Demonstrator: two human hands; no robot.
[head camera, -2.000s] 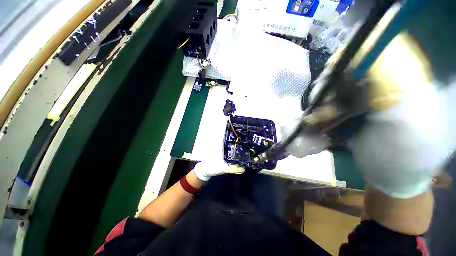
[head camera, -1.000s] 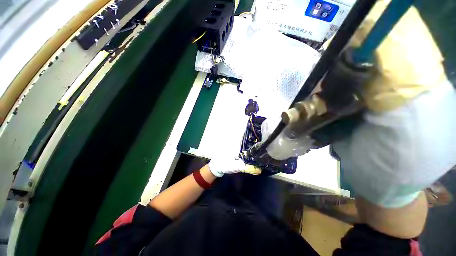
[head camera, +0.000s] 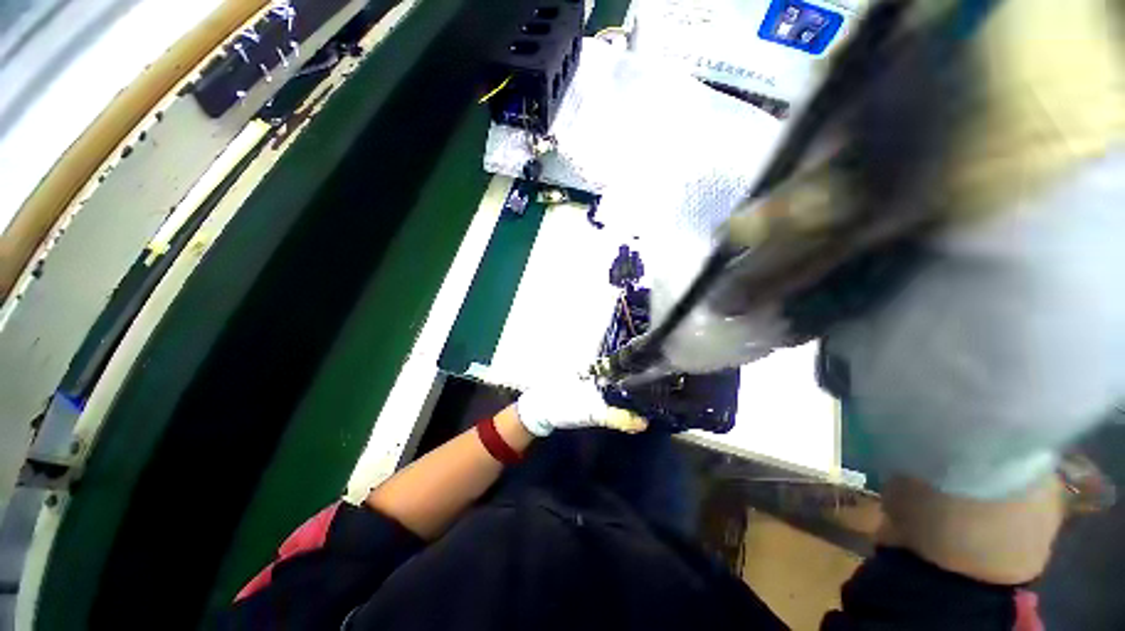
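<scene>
A black square housing (head camera: 703, 397) with thin wires inside lies at the front edge of the white board. A small dark part (head camera: 626, 265) projects from its far side. My left hand (head camera: 574, 407), in a white glove, holds the housing at its near left edge. My right hand (head camera: 987, 333), gloved and blurred, grips the large power screwdriver (head camera: 814, 228) overhand. The driver's tip reaches down to the housing's left side beside my left fingers. The driver hides much of the housing's inside.
A dark green conveyor (head camera: 284, 284) with cream rails runs along the left. A black unit with round holes (head camera: 539, 62) and a textured whitish sheet (head camera: 679, 148) lie beyond the board. A white box with a blue label (head camera: 728, 43) is at the back. Cardboard (head camera: 790, 569) is below right.
The housing has turned and shifted right in view since the earliest frame, with my left hand on it. Since the middle frame, the driver and my right hand have shifted slightly and are more blurred.
</scene>
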